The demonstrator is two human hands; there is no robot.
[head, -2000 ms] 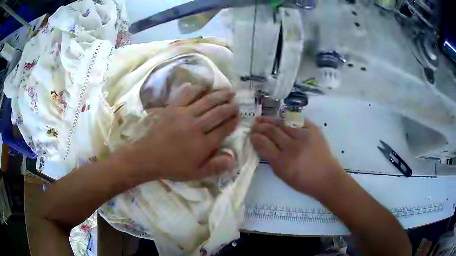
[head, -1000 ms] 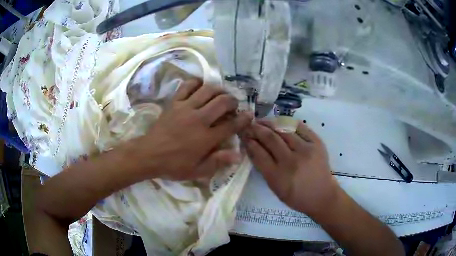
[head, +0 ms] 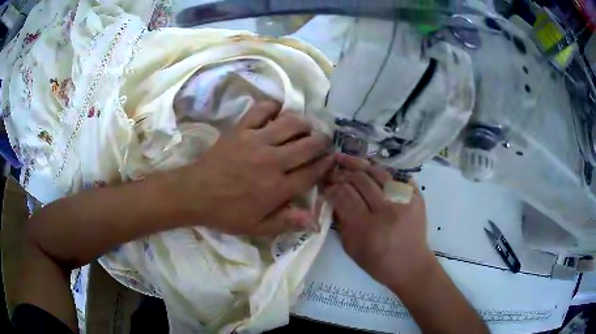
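Observation:
The cream floral garment point(head: 150, 78) lies heaped on the machine table, its plain cream edge curled in a ring left of the needle area. My left hand point(head: 261, 169) lies flat on the cloth, fingers pressing it beside the presser foot area. My right hand point(head: 379, 222) has its fingertips close together at the cloth edge just below the foot; they touch or nearly touch my left fingertips. What is under the fingertips is hidden. A small printed label point(head: 287, 244) shows on the cloth below my left thumb. The white machine head point(head: 405, 91) stands above the fingertips.
Black thread snips point(head: 502, 246) lie on the bed at right. A printed ruler point(head: 366, 301) runs along the table's front edge. A small cream knob point(head: 398, 191) sits by my right hand. The tension dial point(head: 479, 163) is on the machine head. A ladder-lace trim point(head: 108, 59) shows at left.
The view has shifted and tilted, so the machine head shows further right. Both hands stay at the cloth by the foot. My right fingertips have moved in against the left ones.

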